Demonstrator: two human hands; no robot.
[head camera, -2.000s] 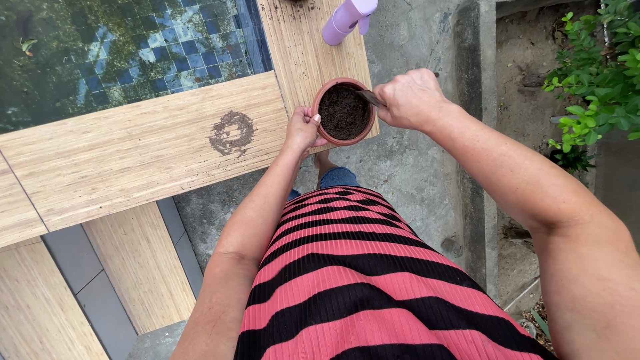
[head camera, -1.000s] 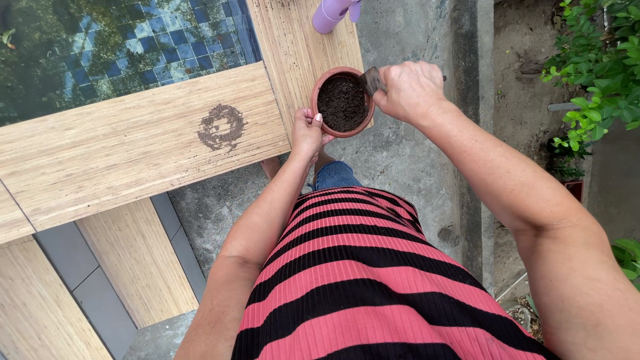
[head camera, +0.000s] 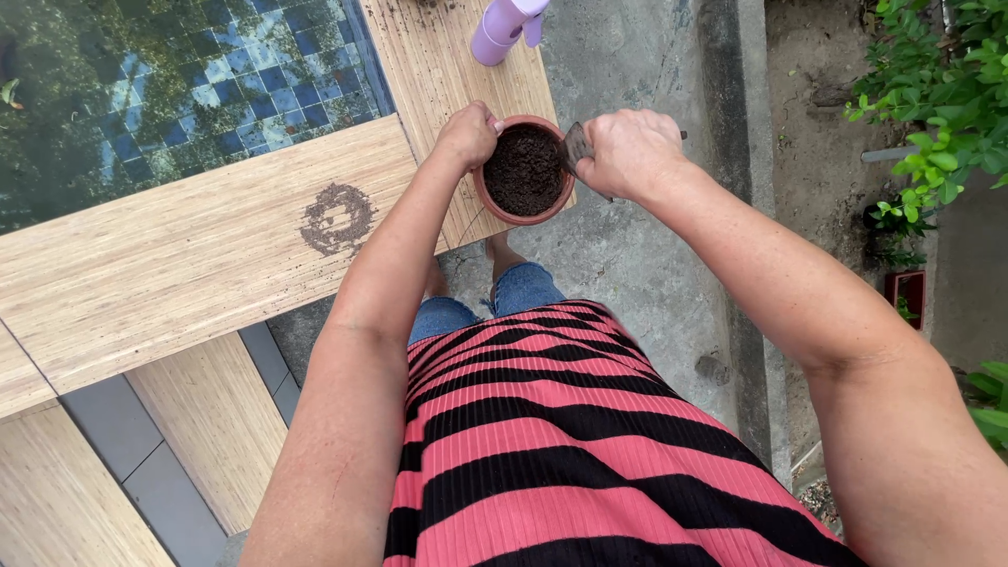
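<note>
A round terracotta-coloured pot (head camera: 487, 197) holding dark soil (head camera: 523, 172) stands at the corner of the wood-look ledge. My left hand (head camera: 470, 135) grips its rim on the left side, fingertips at the edge. In my right hand (head camera: 632, 151) is a small hand trowel (head camera: 577, 150); its soil-stained blade is at the pot's right rim, and a bit of the handle end shows beyond my fist. Whether the blade touches the rim I cannot tell.
A lilac spray bottle (head camera: 496, 35) stands on the ledge (head camera: 197, 213) above the pot. A ring of loose soil (head camera: 337, 219) marks the ledge at left. Beyond it lies a blue-tiled pool (head camera: 268, 87). Green plants (head camera: 945, 134) and a reddish planter (head camera: 906, 298) are at right.
My left hand has shifted from the pot's lower left rim up to its upper left rim. The trowel stays in my right hand beside the pot.
</note>
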